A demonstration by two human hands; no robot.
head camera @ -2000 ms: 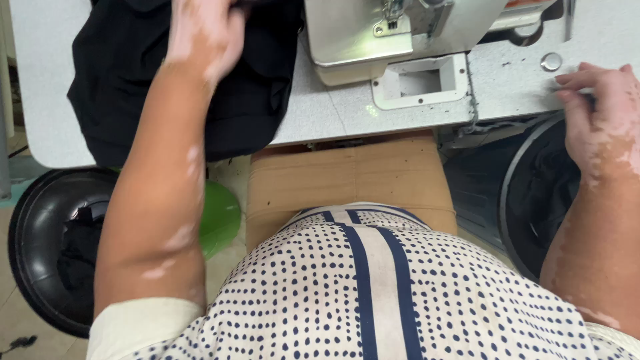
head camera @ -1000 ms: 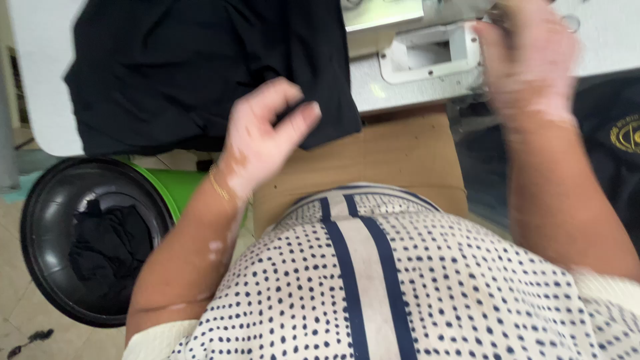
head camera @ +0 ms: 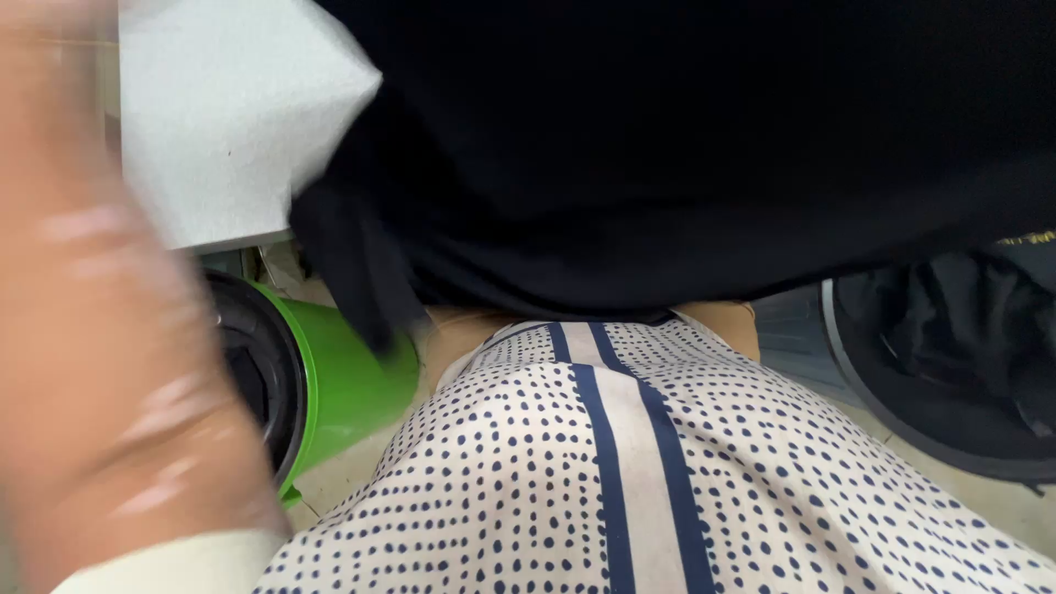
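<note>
A large black cloth [head camera: 627, 157] spreads across the upper middle and right of the head view, off the front edge of the white table [head camera: 223, 132] and close above my lap. Its left corner hangs down, blurred by motion. My left forearm fills the left side, also blurred, and reaches up past the table's left end. The left hand itself is at or beyond the top left edge, so its fingers do not show. My right hand and arm do not show. The sewing machine is out of sight, behind the cloth or beyond the frame.
A green bin [head camera: 355, 388] with a black rim stands low on the left, partly behind my forearm. On the right is a dark round bin [head camera: 841, 355] with black material in it. A tan seat [head camera: 462, 330] lies under me.
The black cloth has come toward me and to the right, now covering where the machine showed. My left arm has moved out to the left. The right hand has gone from sight.
</note>
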